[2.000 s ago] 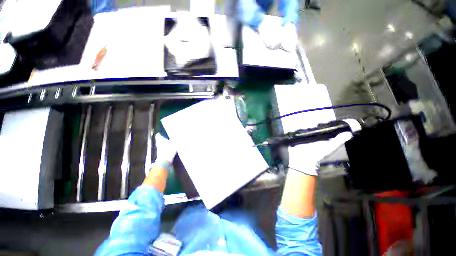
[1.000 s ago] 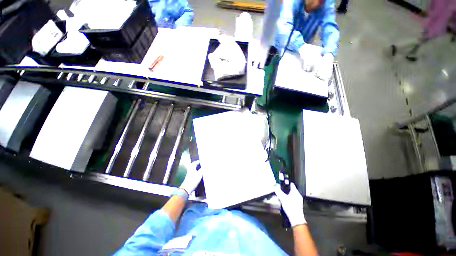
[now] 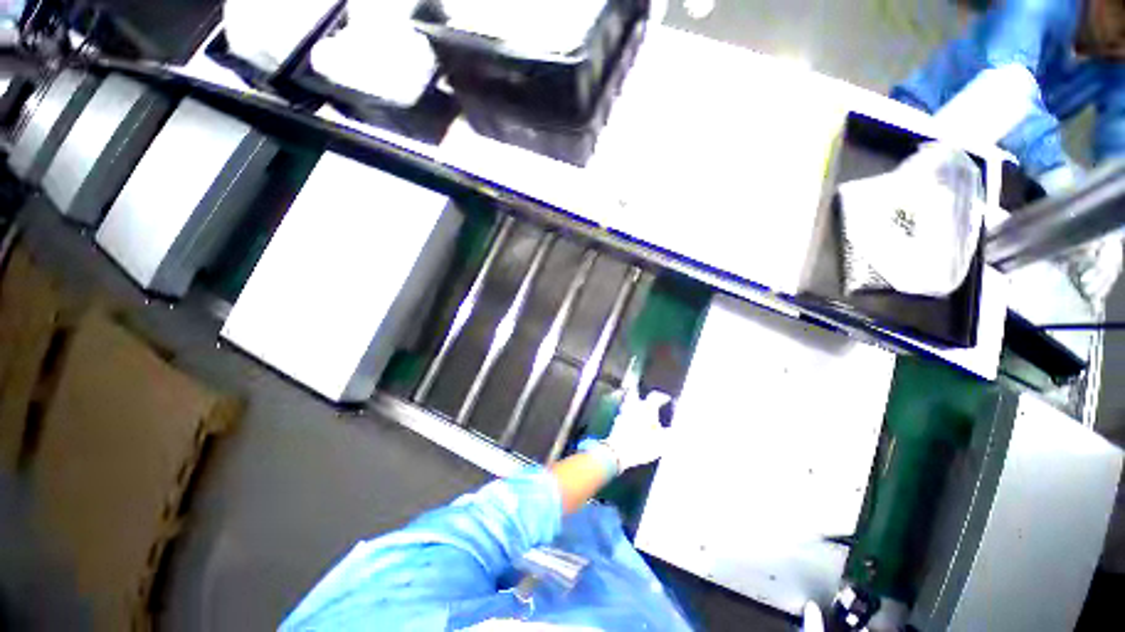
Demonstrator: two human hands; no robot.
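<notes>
A chassis unit (image 3: 771, 451) with a pale flat cover lies in front of me on the green conveyor bed (image 3: 919, 426). My left hand (image 3: 635, 430), in a white glove, is at the unit's left edge with its fingers apart. My right hand (image 3: 812, 617) is almost wholly cut off by the bottom edge of the picture; only a white fingertip shows at the unit's near right corner. A small black object (image 3: 854, 605), perhaps part of the electric screwdriver, is beside it. The rest of it is hidden.
More chassis units (image 3: 339, 278) stand in a row to the left, and another unit (image 3: 1036, 525) is at the right. Bare rollers (image 3: 524, 333) lie between. The white bench (image 3: 728, 142) holds black bins (image 3: 537, 105) and a tray with a bag (image 3: 913, 222). A co-worker's blue sleeve (image 3: 1024, 43) shows at top right.
My view has swung left along the line. The unit in front of me, tilted before, now lies squarer to the conveyor. My right hand has gone almost out of the picture.
</notes>
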